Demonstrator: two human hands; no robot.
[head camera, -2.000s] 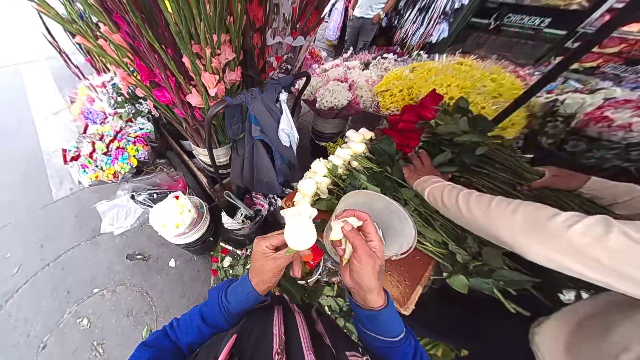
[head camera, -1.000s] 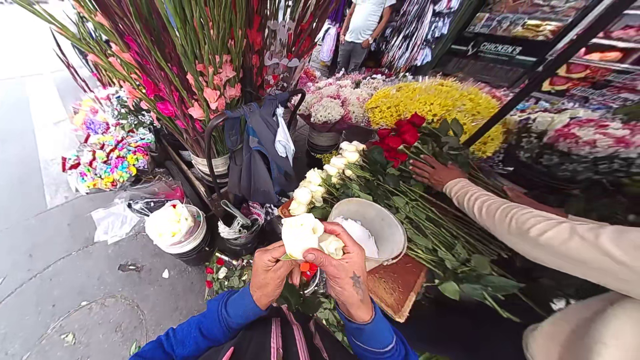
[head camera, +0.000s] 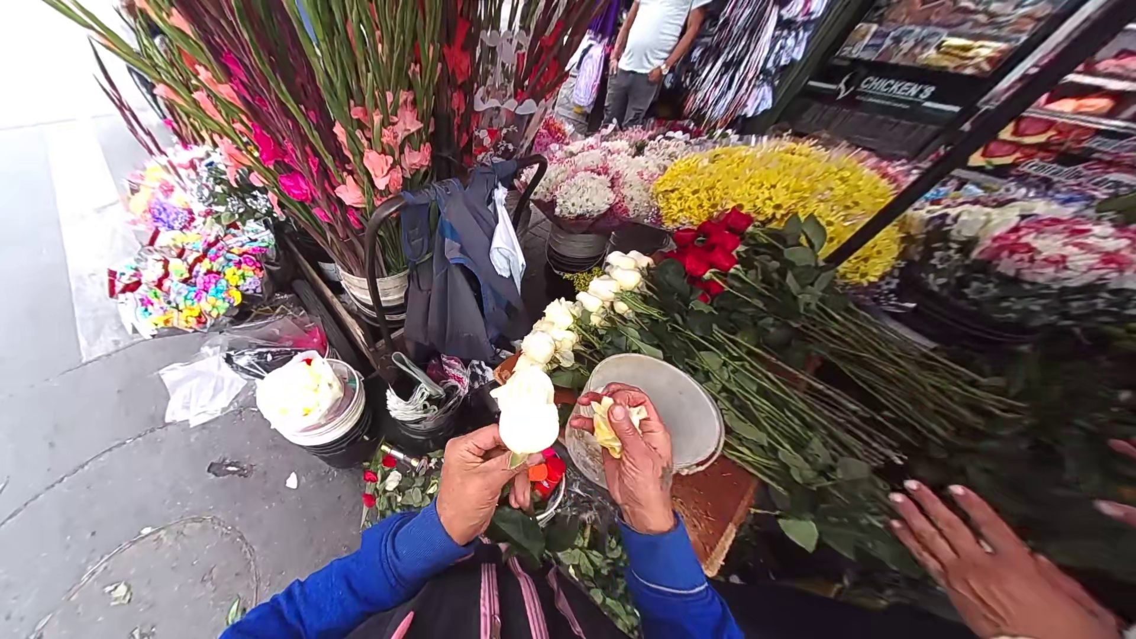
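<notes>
My left hand (head camera: 479, 479) grips a white rose (head camera: 529, 424) just below its bloom, with the flower upright. My right hand (head camera: 635, 453) is beside it and pinches loose pale-yellow petals (head camera: 612, 426) between thumb and fingers. Behind my right hand a whitish plastic bucket (head camera: 679, 404) stands tilted on a reddish-brown board (head camera: 719, 506). A row of white roses (head camera: 559, 328) lies beyond my left hand, their leafy stems (head camera: 754, 364) running to the right. Red roses (head camera: 710, 248) lie at the back of the pile.
Another person's hand (head camera: 985, 559) is low at the right. A petal-filled bucket (head camera: 311, 399) stands on the pavement at the left. Tall gladioli (head camera: 355, 151), a dark garment (head camera: 461, 266) on a metal handle and yellow chrysanthemums (head camera: 781, 191) stand behind. A dark pole (head camera: 976, 133) slants across the right.
My hands, together at the white rose one second ago, are now apart, with petals in the right. The other person's hand has moved from beside the red roses to the lower right.
</notes>
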